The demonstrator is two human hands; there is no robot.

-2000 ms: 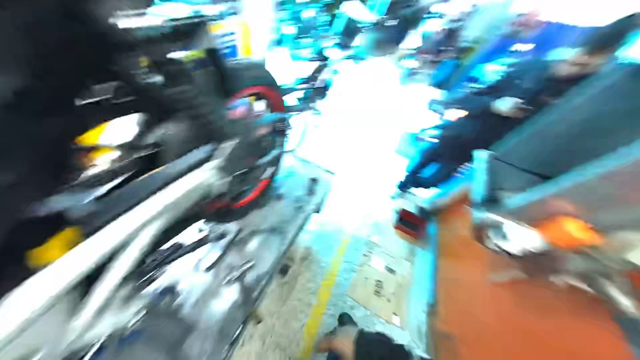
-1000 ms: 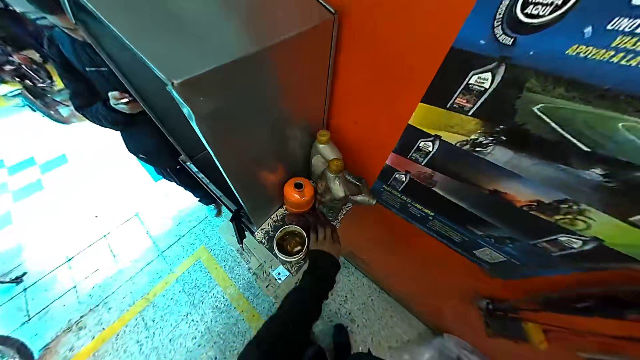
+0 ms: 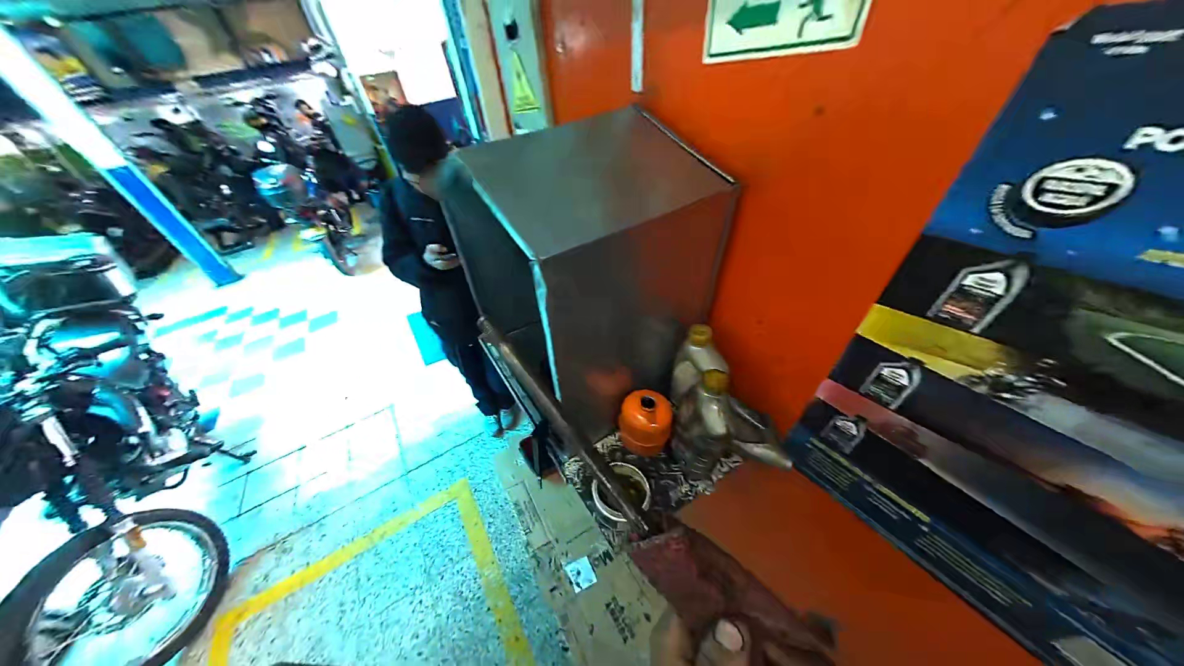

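Observation:
At the bottom edge, right of centre, my right hand point(image 3: 717, 638) is partly in view, its fingers closed on a reddish-brown rag point(image 3: 708, 573). A long, dark metal bar point(image 3: 569, 435) slants up and left from the rag's upper end; whether the hand grips it through the cloth is hidden. Behind the bar's lower end stands a round white tub point(image 3: 606, 504) with dark contents. An orange container point(image 3: 645, 423) with a dark opening sits just beyond the tub. Beside it are dirty plastic bottles point(image 3: 708, 407) with yellow caps. I do not see my left hand.
A grey metal cabinet point(image 3: 620, 277) stands against the orange wall point(image 3: 814, 185). Flattened cardboard point(image 3: 592, 601) lies on the floor. A person in dark clothes point(image 3: 416, 240) stands behind the cabinet, holding a small object. Motorcycles point(image 3: 102, 416) are at left; a large poster point(image 3: 1045, 324) is at right.
A hand was by the tub and orange container a second ago; now the visible hand is lower, with the rag and the bar nearby. The view has swung left and up since then.

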